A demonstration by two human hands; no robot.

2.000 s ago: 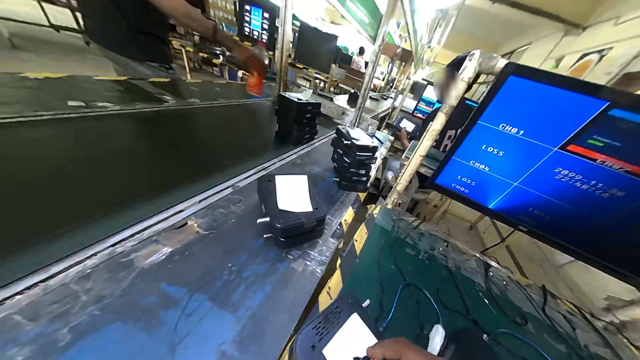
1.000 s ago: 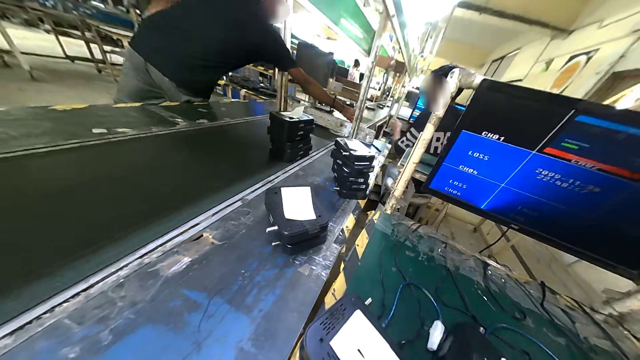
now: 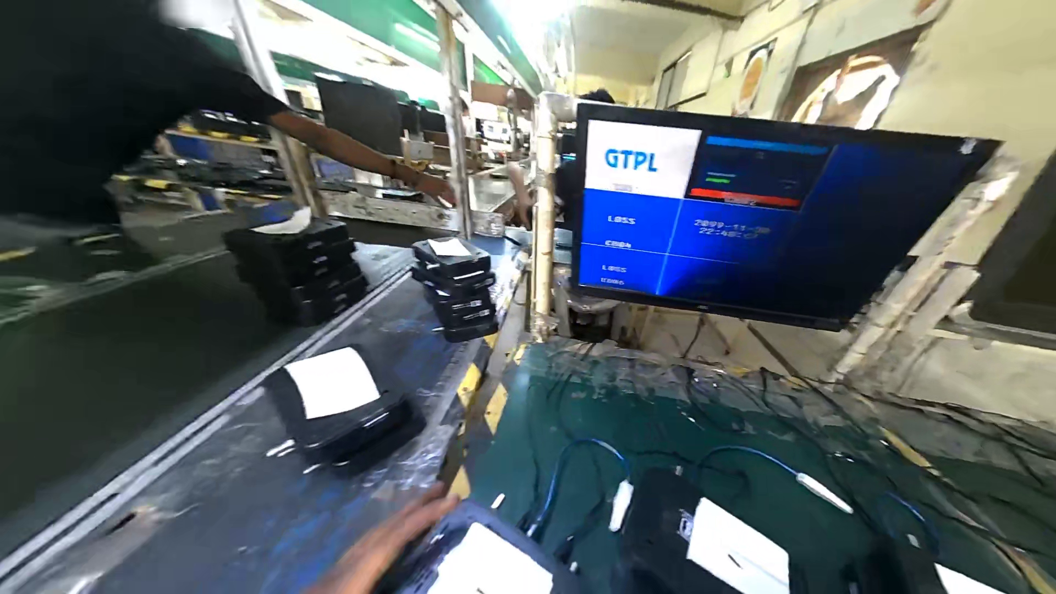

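Note:
My left hand (image 3: 388, 540) reaches in at the bottom, its fingers against the left side of a black plastic electronic box (image 3: 487, 553) topped with white paper; blur hides whether it grips. I do not see my right hand. Another black box with white paper (image 3: 660, 528) lies to the right on the green mat (image 3: 528, 421). On the blue-black bench, a small pile of black boxes (image 3: 355, 437) bears a white sheet. Farther off rise two stacks of like boxes, one at the belt (image 3: 297, 272) and one near the bench edge (image 3: 458, 301).
A monitor (image 3: 709, 214) on a pole frame stands beyond the green mat. Cables with white connectors (image 3: 621, 505) lie across the mat. A dark conveyor belt (image 3: 107, 396) runs along the left. Across it, a person in dark clothing (image 3: 115, 107) stretches an arm toward a metal post (image 3: 455, 124).
The view has shifted to the right and down. My left hand has come into view beside a box. One monitor pane has turned from black to a white picture.

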